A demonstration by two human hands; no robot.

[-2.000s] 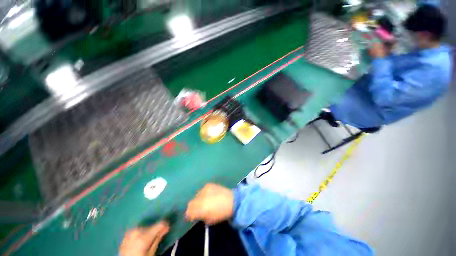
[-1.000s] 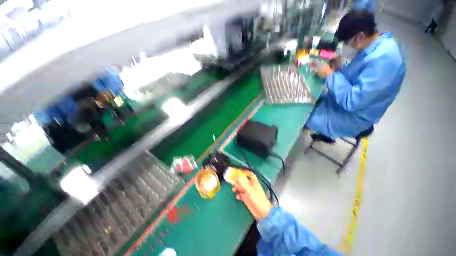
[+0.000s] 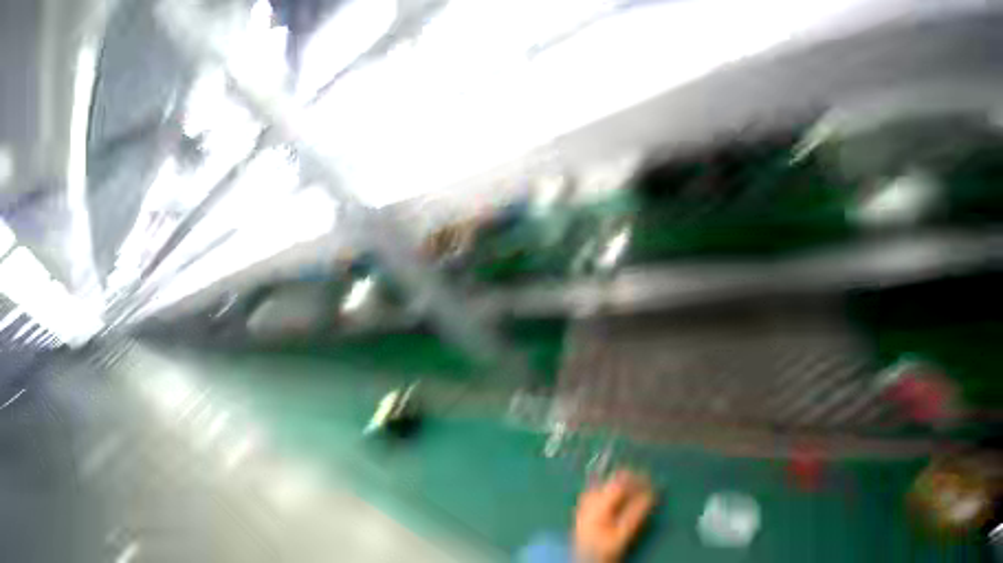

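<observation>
The picture is strongly blurred. My left hand [image 3: 616, 511] is small near the bottom edge, with a bit of blue sleeve to its lower left. It is over the green mat [image 3: 473, 473], left of the white work pad [image 3: 729, 519]. Its fingers are too blurred to tell whether it holds anything. A few small pale bits lie just beyond it. The pile of short red wires [image 3: 808, 464] lies beyond and right of the pad. My right hand is out of the picture.
The large grey component tray [image 3: 715, 357] is beyond the mat. A bag with red contents [image 3: 922, 394] is at its right. The yellow roll [image 3: 955, 493] is at the lower right. A small dark and pale object [image 3: 396, 412] stands farther left on the bench.
The view has swung left. My right hand, a second ago at the sponge beside the yellow roll, is out of the picture. My left hand has come into view.
</observation>
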